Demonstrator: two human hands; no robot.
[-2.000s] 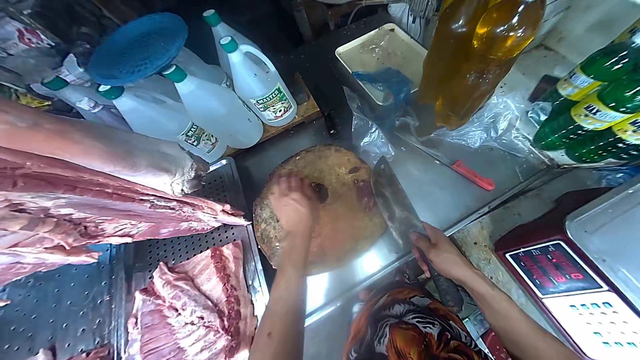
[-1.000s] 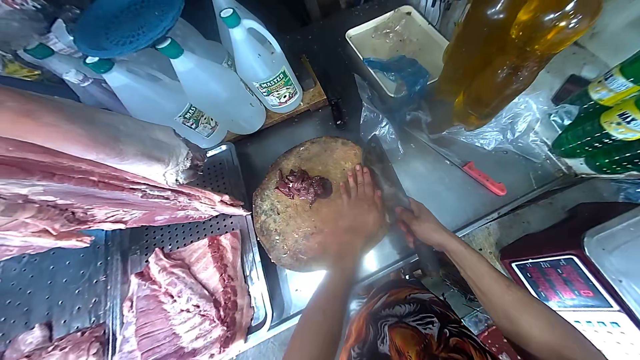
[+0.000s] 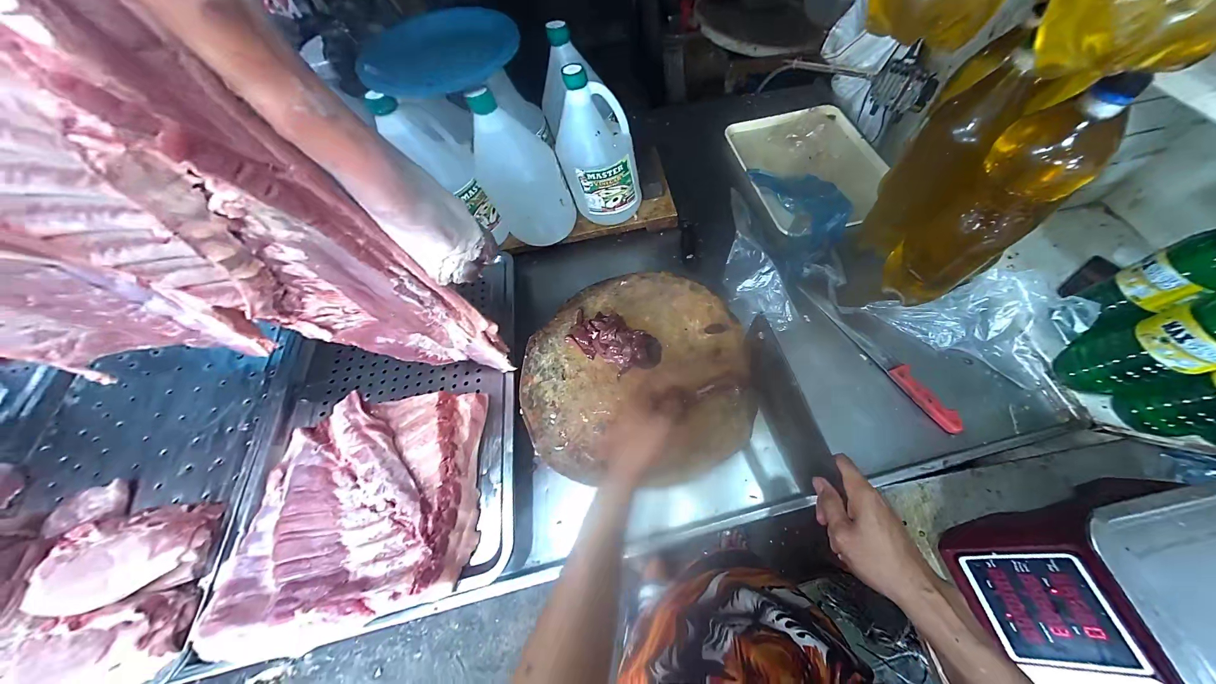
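Note:
On a round wooden chopping block [image 3: 570, 418] lies a small heap of dark red meat [image 3: 613, 342], left of the block's middle. My left hand [image 3: 646, 423], blurred, is over the block just below that heap; whether its fingers hold a piece cannot be told. A wide-bladed cleaver [image 3: 784, 408] is in my right hand [image 3: 860, 518], its blade angled up beside the block's right edge. The cleaver's handle is mostly hidden by my fingers.
Trays of pork ribs [image 3: 380, 503] and cuts [image 3: 123, 560] stand left, under a hanging carcass [image 3: 237, 190]. White plastic jugs [image 3: 598, 152] stand behind. A red-handled knife [image 3: 926, 399], cream tray [image 3: 855, 142], oil bottles [image 3: 988, 180] and digital scale [image 3: 1054, 608] are at right.
The dark red meat heap lies on the block, as it did one second ago; two seconds ago that spot was mostly bare. My left hand has moved from the block's right side toward its near middle.

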